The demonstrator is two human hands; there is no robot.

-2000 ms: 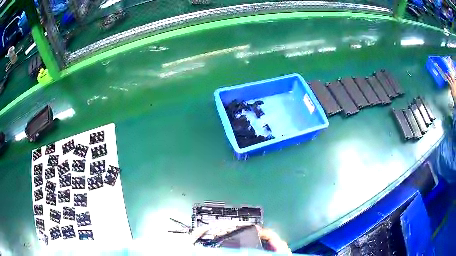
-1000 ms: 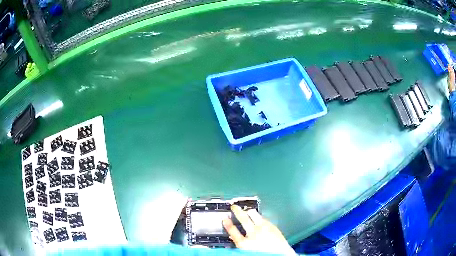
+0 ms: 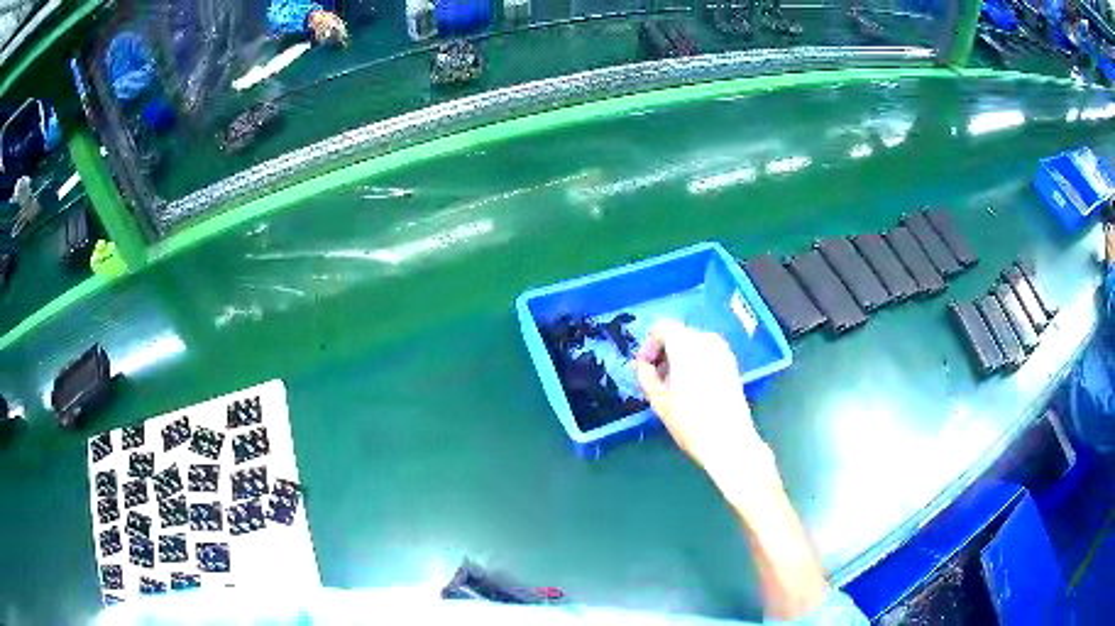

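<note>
My right hand (image 3: 699, 377) reaches over the blue bin (image 3: 560, 410), its fingertips close together above the inside. Whether it holds a piece cannot be told. Small black plastic parts (image 3: 596, 389) lie in a loose heap at the bin's left side, left of my fingers. A dark object (image 3: 483, 580), perhaps part of the housing, shows at the bottom edge with a small red spot beside it. The rest is cut off. My left hand is not in view.
Small black multi-hole pieces lie on a white sheet (image 3: 300, 556) at left. Dark panels (image 3: 850, 272) stand in two rows right of the bin. A black housing (image 3: 82, 384) is at far left. A smaller blue bin (image 3: 1076, 186) and open blue carton (image 3: 1021, 556) are at right.
My right hand has moved from the housing at the bottom up and over the blue bin. The view has shifted, so the housing is now mostly out of the picture.
</note>
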